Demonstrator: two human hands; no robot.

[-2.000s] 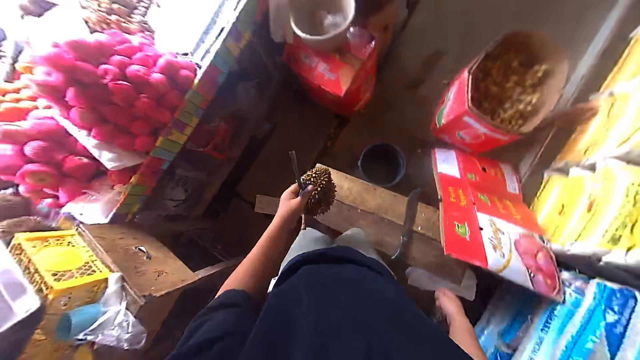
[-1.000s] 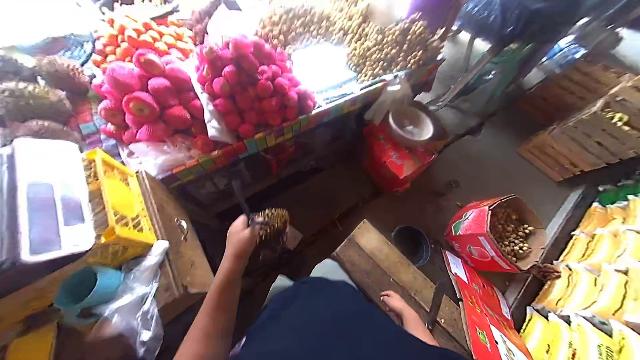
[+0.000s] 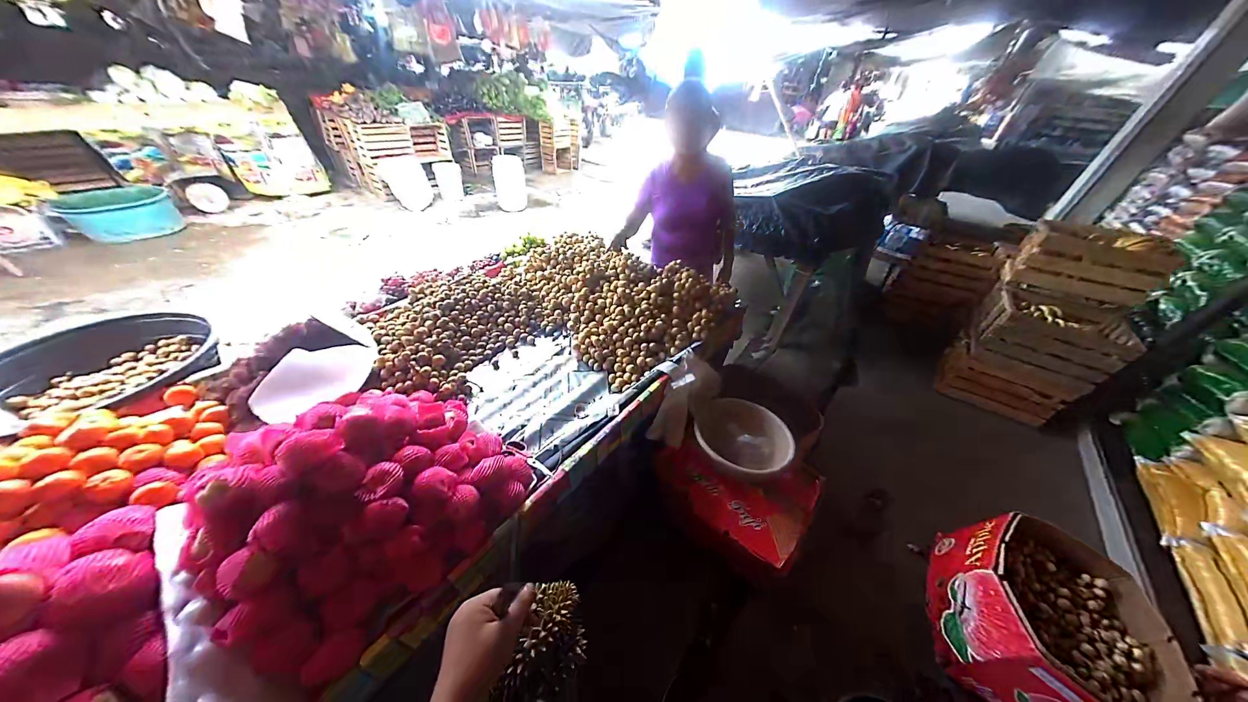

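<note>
At the bottom centre, my left hand (image 3: 487, 634) grips a spiky durian (image 3: 548, 639) near its top. A dark, thin upright part rises by the thumb; whether it is the stem or a tool cannot be told. The durian's lower part is cut off by the view's edge. Just left of the hand lies a heap of round fruits in pink foam nets (image 3: 361, 507) on the stall. My right hand is out of view.
Brown longkong-like fruits (image 3: 546, 302) cover the stall, with a person in purple (image 3: 687, 214) behind. A red carton (image 3: 741, 507) bears a white bowl (image 3: 744, 439). An apple carton (image 3: 975, 595) holds small brown fruits. Wooden crates (image 3: 1053, 322) stand right.
The view has swung up towards the stall and the market. My left hand still holds the durian. My right hand, resting near the wooden plank a second ago, has left the view.
</note>
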